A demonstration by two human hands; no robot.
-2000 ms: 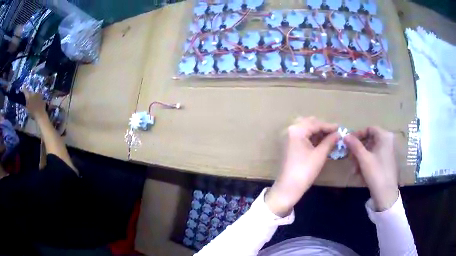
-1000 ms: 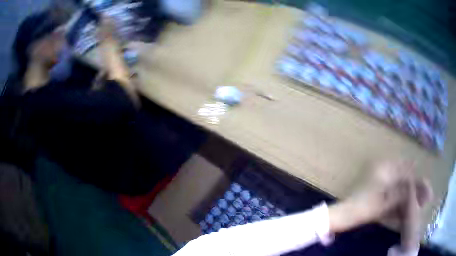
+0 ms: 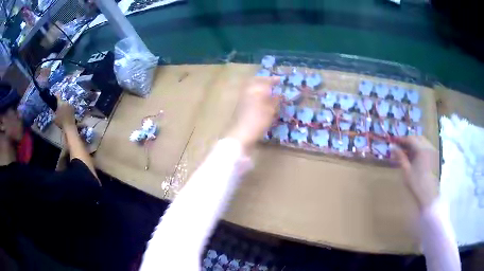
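A clear plastic tray [image 3: 318,151] holds rows of silver-blue motors [image 3: 320,137] with thin red and orange wires; some pockets in its back rows hold no motor. My left hand [image 3: 256,108] is blurred over the tray's left end; I cannot tell if its fingers hold anything. My right hand [image 3: 416,164] is at the tray's front right corner, fingers bent beside the motors and wires; whether it grips one is unclear. Two motors with white gears [image 3: 144,131] lie close together on the cardboard at the left, their leads spread out.
White gears [image 3: 467,174] lie spread at the right end of the cardboard-covered bench [image 3: 308,196]. A clear bag of parts [image 3: 135,69] and a black box [image 3: 101,79] stand at the back left. A neighbouring person's hand [image 3: 65,114] holds a dark tool. More motors [image 3: 228,262] sit below the bench edge.
My hands have parted and moved from the front of the bench to the tray. A second geared motor now lies at the left beside the first. The view has shifted.
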